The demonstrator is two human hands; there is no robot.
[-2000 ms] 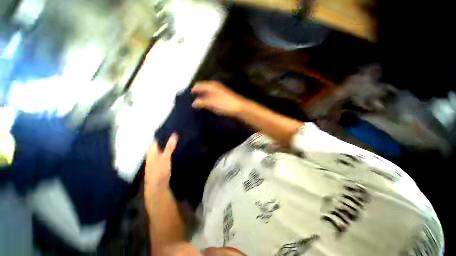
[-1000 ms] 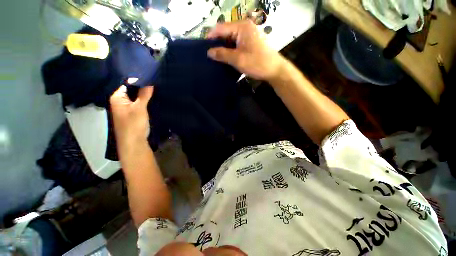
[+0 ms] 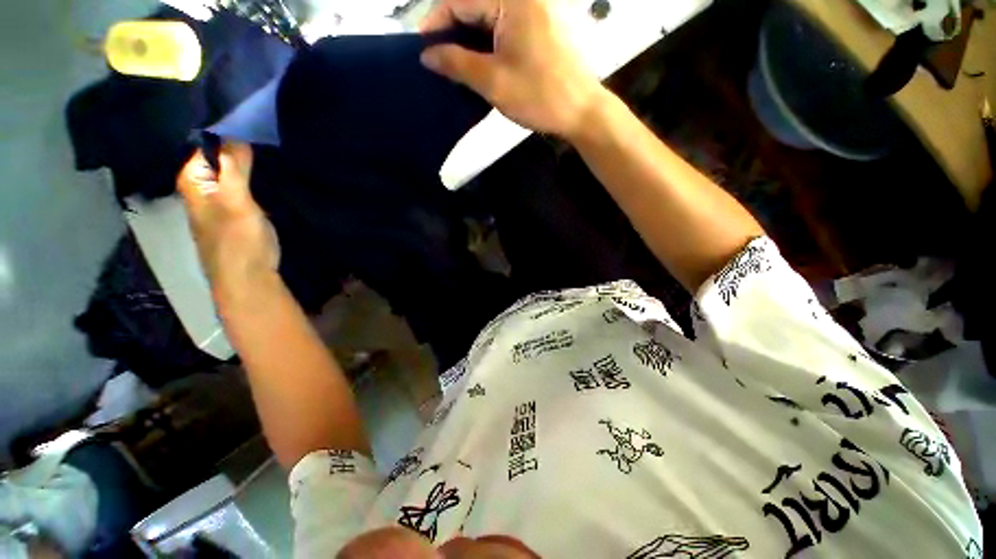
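A dark navy garment panel lies over the front of the white machine table and hangs towards my lap. My left hand pinches its left part, where a lighter blue fold shows. My right hand is at the panel's upper right edge, with thumb and fingers on the cloth. The yellow machine lamp is above and left of my left hand. Part of the machine shows at the top edge; the needle area cannot be made out.
A grey-blue plastic tub stands at the right below a wooden ledge. Pale cloth scraps lie at the far right. A black cloth pile is at the left. A pale box is at the lower left.
My left hand has moved left and a little up with the cloth. My right hand has shifted up and slightly left. More of the white table edge shows below my right hand.
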